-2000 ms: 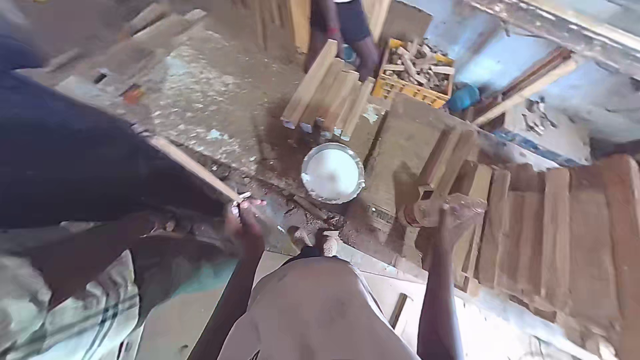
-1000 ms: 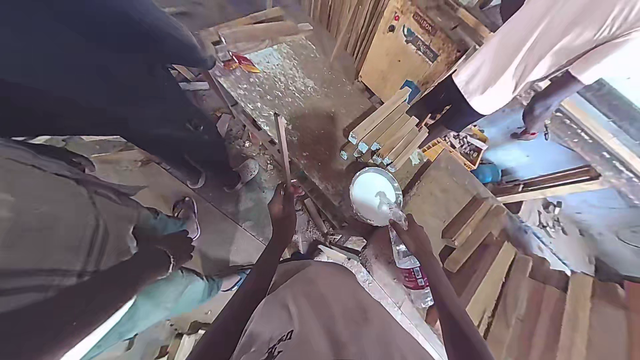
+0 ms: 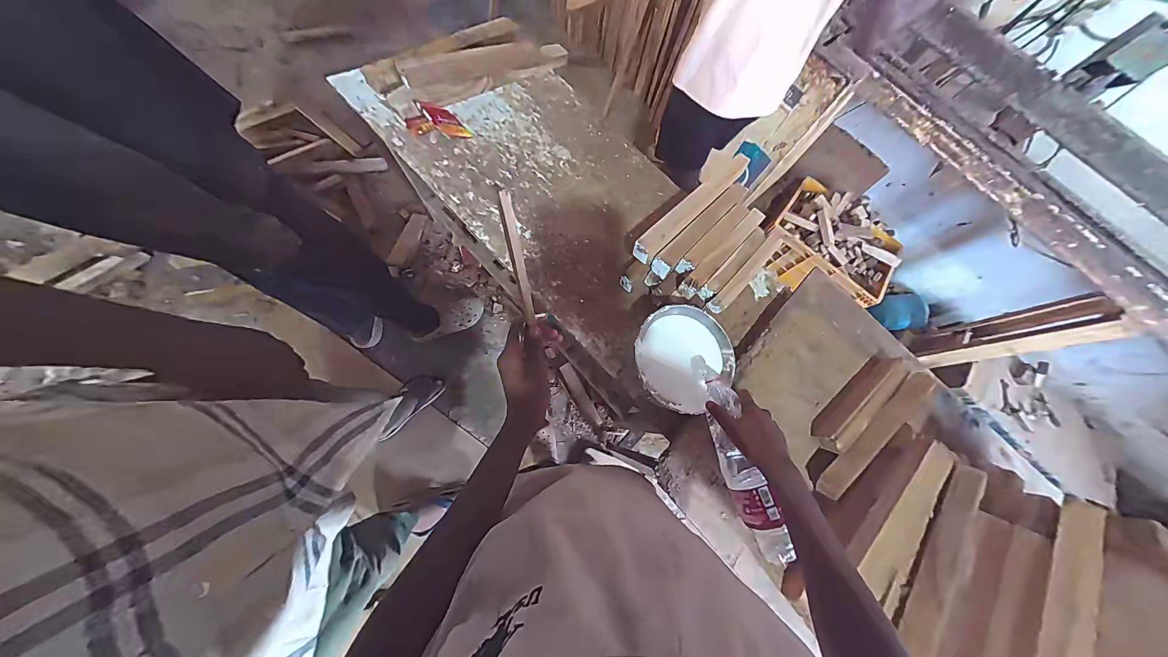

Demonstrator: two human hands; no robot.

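My left hand (image 3: 526, 370) grips the lower end of a thin wooden stick (image 3: 515, 251) that points up and away from me. My right hand (image 3: 750, 427) is around the neck of a clear plastic bottle (image 3: 754, 497) with a red label. The bottle's mouth is over a round metal bowl (image 3: 650, 327) of white stuff, and its base points back toward me. Whether anything flows from the bottle, I cannot tell. Beyond the bowl lies a stack of wooden bars (image 3: 698, 233) with pale, coated ends.
A worktop (image 3: 511, 155) spattered with white extends ahead. Wooden boards (image 3: 972, 547) are lined up at the right. A yellow crate (image 3: 860, 290) holds wood offcuts, beside a blue container (image 3: 900, 311). One person (image 3: 721, 100) stands beyond the bars; others stand at the left.
Two seconds ago my right hand was farther right, near the boards; a second ago it was at the bowl with the bottle. My left hand keeps hold of the stick. The view has swung.
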